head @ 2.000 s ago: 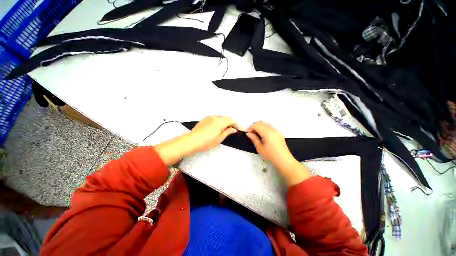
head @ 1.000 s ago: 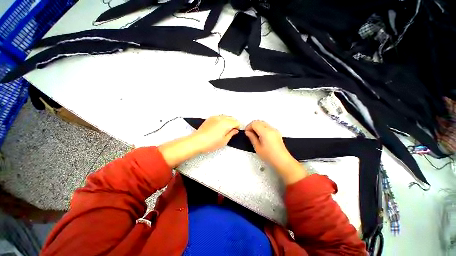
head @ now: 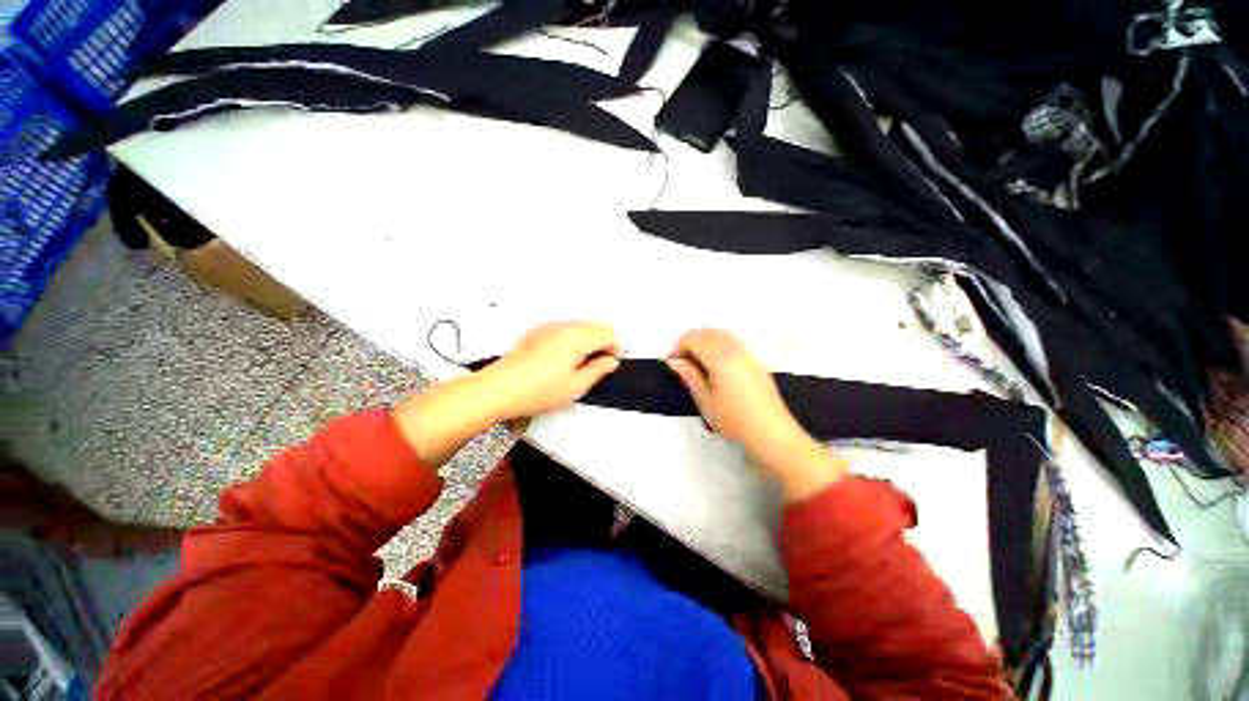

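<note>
A long black fabric band (head: 877,408) lies along the near part of the white table and bends toward me at the right. My left hand (head: 564,367) pinches its upper edge near the left end, fingers and thumb closed on it. My right hand (head: 715,377) pinches the same edge a short way to the right. A stretch of band shows between the hands. The band's left tip sticks out past my left hand, with a loose thread tail (head: 445,340) curling from it. The fingertips partly hide the held edge.
A large heap of black pieces (head: 1109,260) fills the far right. More pointed black bands (head: 411,82) lie at the far left. A checked strip (head: 1073,575) and dark shears handles (head: 1037,674) lie at the right. Blue crates (head: 62,151) and a cardboard box (head: 240,278) stand left of the table.
My left hand has moved left along the band, so the gap between my hands is wider. The thread tail has curled up. The view has shifted slightly.
</note>
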